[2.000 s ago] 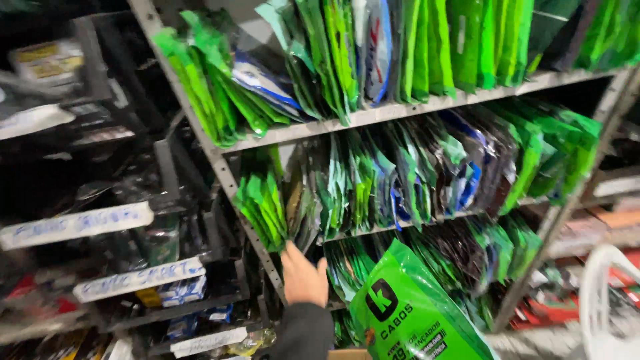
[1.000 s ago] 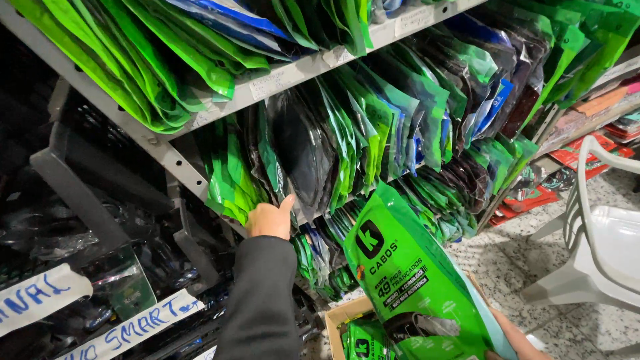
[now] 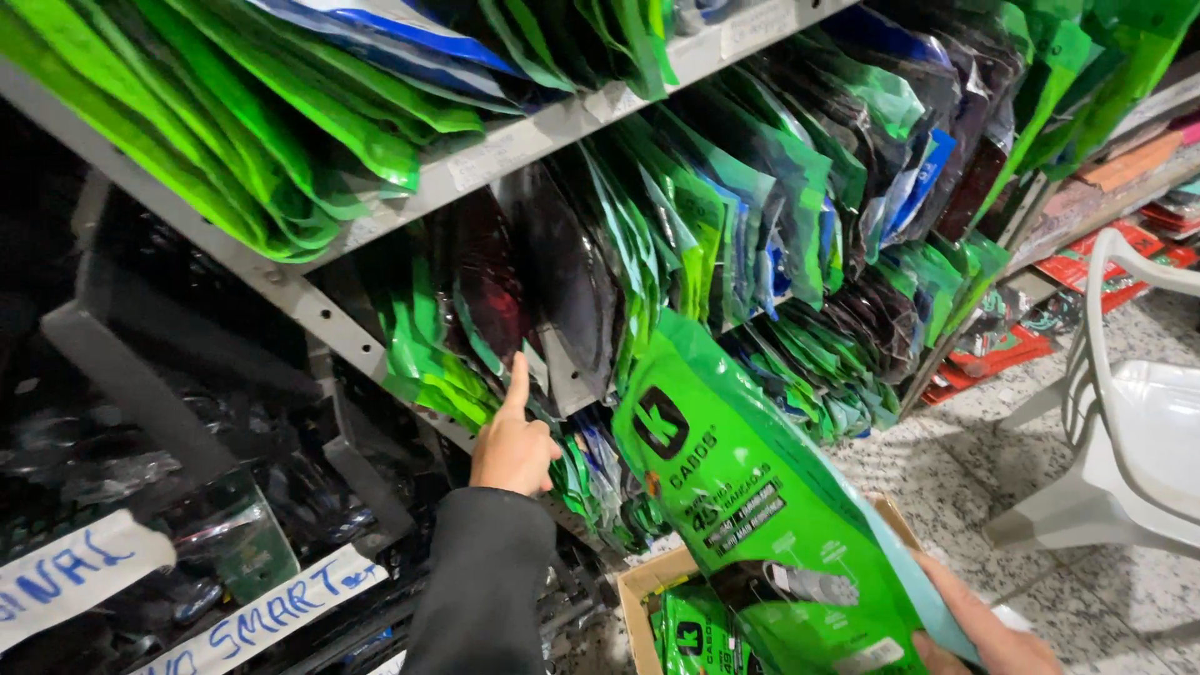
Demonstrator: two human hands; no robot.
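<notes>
My left hand [image 3: 514,450] points with its index finger up at a clear bag with dark red contents [image 3: 492,281] on the middle shelf; the fingertip is at the bag's lower edge, and whether it touches I cannot tell. The other fingers are curled, with nothing seen in them. At the lower right, my right hand [image 3: 984,614] grips the lower edge of a green printed plastic packet [image 3: 750,525] of cables, tilted in front of the shelves. Left of the dark red bag stand green packets [image 3: 431,366], and right of it a clear bag with dark contents [image 3: 562,272].
The metal shelf edge [image 3: 525,150] slopes above my left hand. Below the held packet is an open cardboard box [image 3: 647,577] with green packets. Black bins [image 3: 141,394] with handwritten labels stand at left. A white plastic chair [image 3: 1087,469] is at right on the speckled floor.
The view has come closer to the shelves. My left hand now extends its index finger at the dark red bag. Packets beside it have parted. The green packet remains in my right hand.
</notes>
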